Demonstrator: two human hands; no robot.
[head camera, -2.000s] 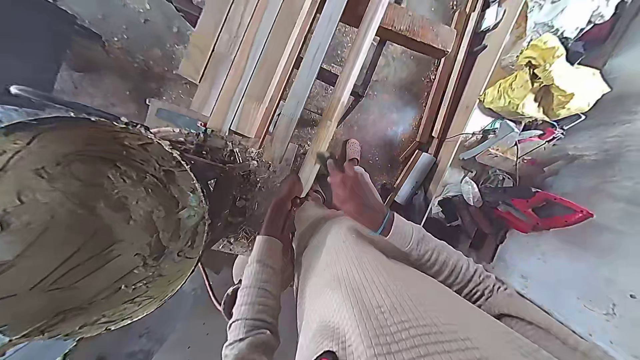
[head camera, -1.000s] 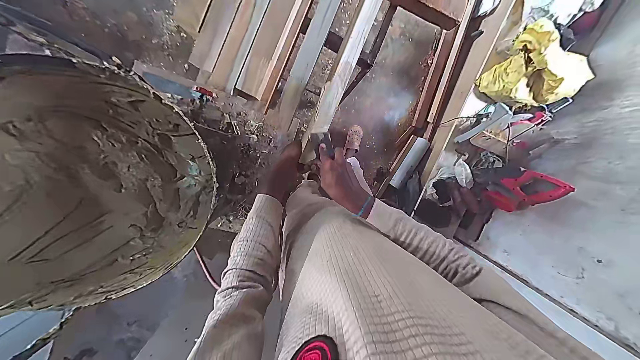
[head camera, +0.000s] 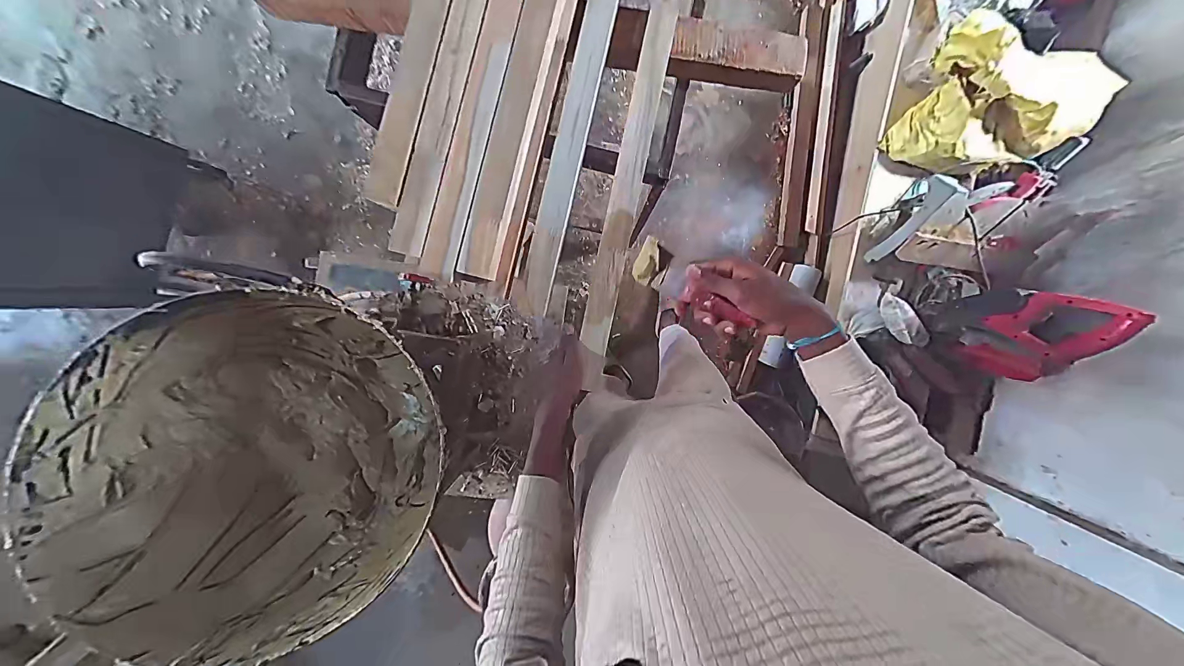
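Observation:
My left hand (head camera: 561, 384) is at the near end of a long pale wooden strip (head camera: 629, 180), against its left side; its fingers are blurred and partly hidden. To the right of the strip, my right hand (head camera: 740, 296) is raised clear of the wood with its fingers curled. Whether something small lies in those fingers cannot be told. A small yellowish piece (head camera: 649, 262) shows beside the strip, between it and my right hand. Left of the strip, a greyish board (head camera: 572, 148) runs nearly parallel to it.
A large round container with a mud-coated inside (head camera: 231, 472) stands at the left. Several wooden boards (head camera: 462, 139) lie at the upper left of the strip. A reddish wooden frame (head camera: 740, 46) is beyond. At the right are a red tool or handle (head camera: 1064, 335) and a yellow sack (head camera: 1008, 102).
My right hand has moved off the strip to the right; one second ago it was at the strip's near end with a small dark object. My left hand stays by that end.

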